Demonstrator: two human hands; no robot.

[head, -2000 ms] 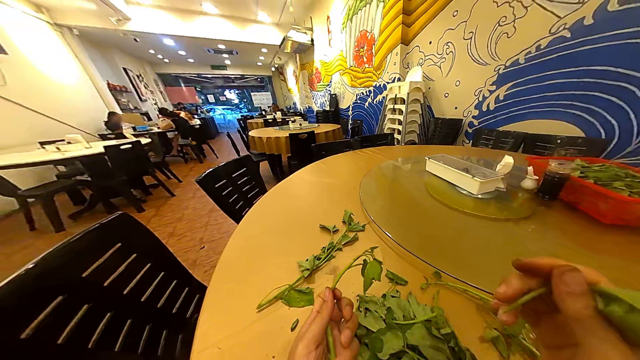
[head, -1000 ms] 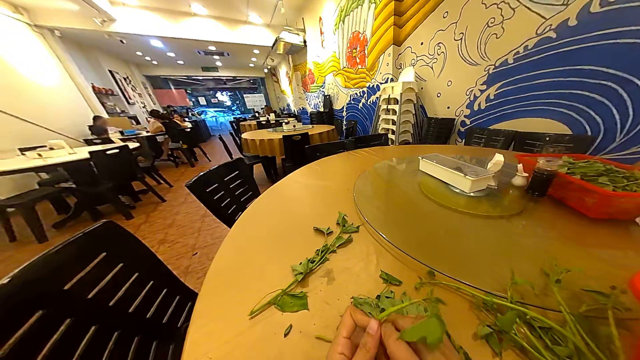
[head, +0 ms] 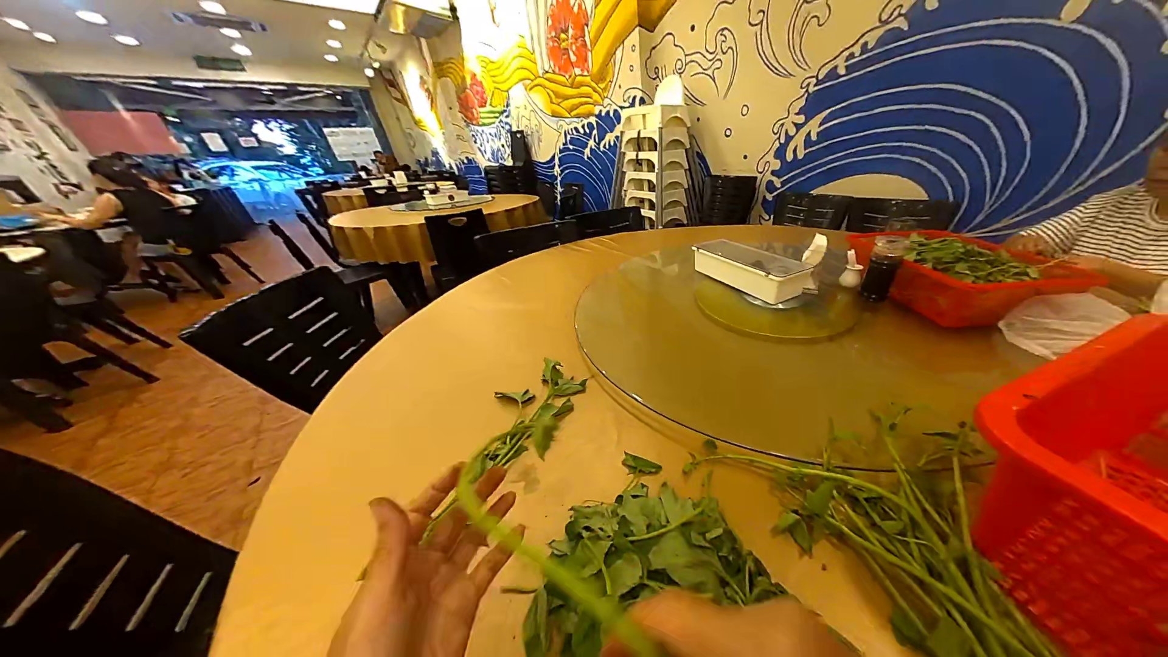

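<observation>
My left hand is palm up with its fingers apart, just behind a long green stem that crosses in front of it; whether they touch is unclear. The lower end of that stem is in my right hand, at the bottom edge. Between and beyond my hands lies a heap of picked green leaves on the table. A thin bunch of leafy stems lies past my left fingers. To the right, a larger pile of long leafy stems rests beside a red plastic basket.
A glass turntable holds a white lidded box and a dark sauce jar. Behind stands a red basket of greens with a plastic bag and a person in a striped top. Black chairs border the round table.
My hands, together over the leaf heap a second ago, are now apart, the left one spread open and a long stem in the right. The view has swung right, showing the near red basket.
</observation>
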